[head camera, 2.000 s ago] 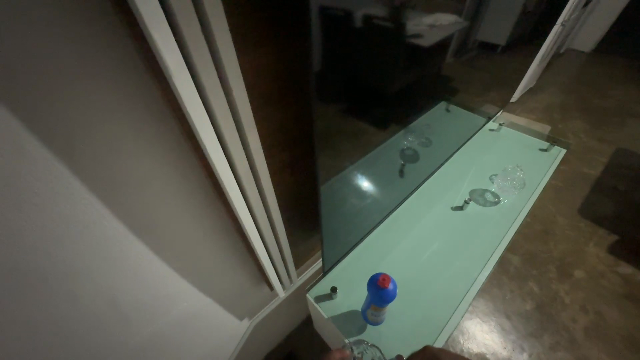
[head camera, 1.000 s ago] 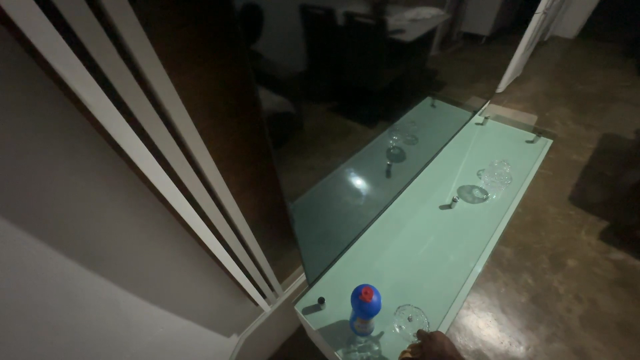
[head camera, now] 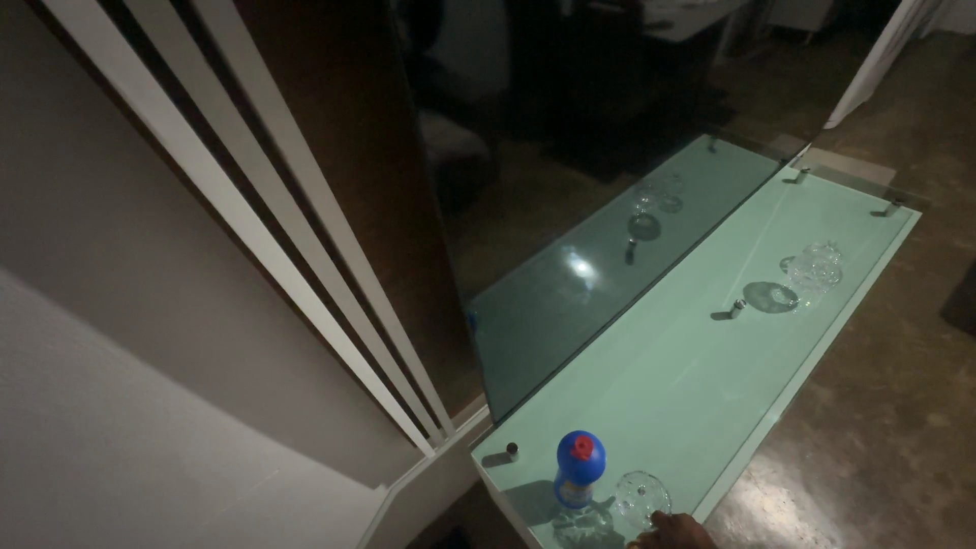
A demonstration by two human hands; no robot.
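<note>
At the bottom edge my right hand (head camera: pixel 672 532) has its fingers at the rim of a round clear glass dish or lid (head camera: pixel 643 497), which seems held at the near end of a pale green glass-topped shelf (head camera: pixel 686 374). Part of the hand is cut off by the frame. Just left of the dish, a blue plastic squeeze bottle (head camera: pixel 578 469) with a red cap stands upright. My left hand is out of view.
Clear glassware (head camera: pixel 816 268) stands toward the shelf's far end, beside a small metal peg (head camera: pixel 738 304). Another peg (head camera: pixel 512 451) is near the left corner. A dark reflective panel (head camera: pixel 549 320) borders the shelf; pale wall strips (head camera: pixel 305 305) rise left.
Two seconds ago the glass piece was low, below the bottle; it has since come to the bottle's right, with my right hand at its rim. The bottle stays standing.
</note>
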